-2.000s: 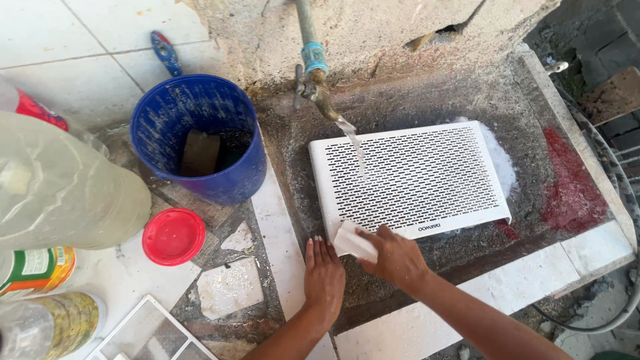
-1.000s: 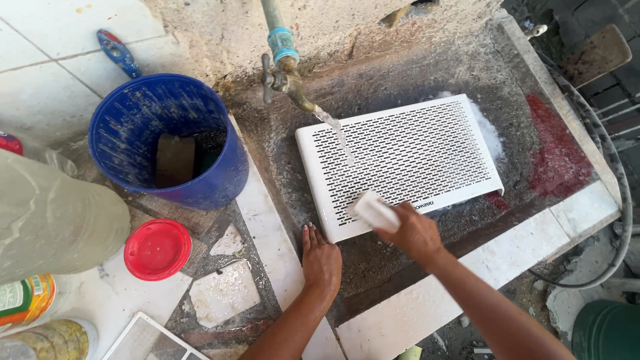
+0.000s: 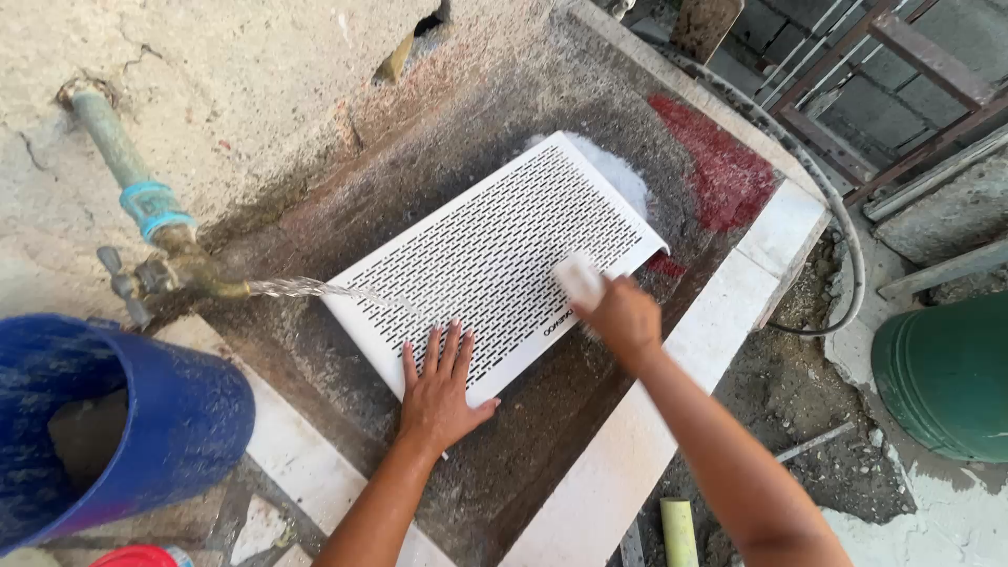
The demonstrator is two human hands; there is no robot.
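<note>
A white perforated panel (image 3: 488, 244) with printed lettering lies tilted across a rough concrete basin. My left hand (image 3: 441, 394) rests flat on its near left corner, fingers spread over the slots. In my right hand (image 3: 622, 315) is a white block-shaped scrubber (image 3: 579, 279), blurred, at the panel's near edge towards the right; whether it is a brush or a sponge I cannot tell. Water runs from a brass faucet (image 3: 189, 272) onto the panel's left end. White foam (image 3: 614, 169) lies beside the far right end.
A blue bucket (image 3: 189, 409) stands at the left, with a red lid (image 3: 138, 557) below it. White tiles (image 3: 622, 465) edge the basin. A grey hose (image 3: 846, 236) curves past its right corner, and a green container (image 3: 945, 378) stands at the far right.
The view has swung round and shifted right. My left hand has moved from the basin's edge onto the panel. My right hand has moved right along the panel's near side with the scrubber.
</note>
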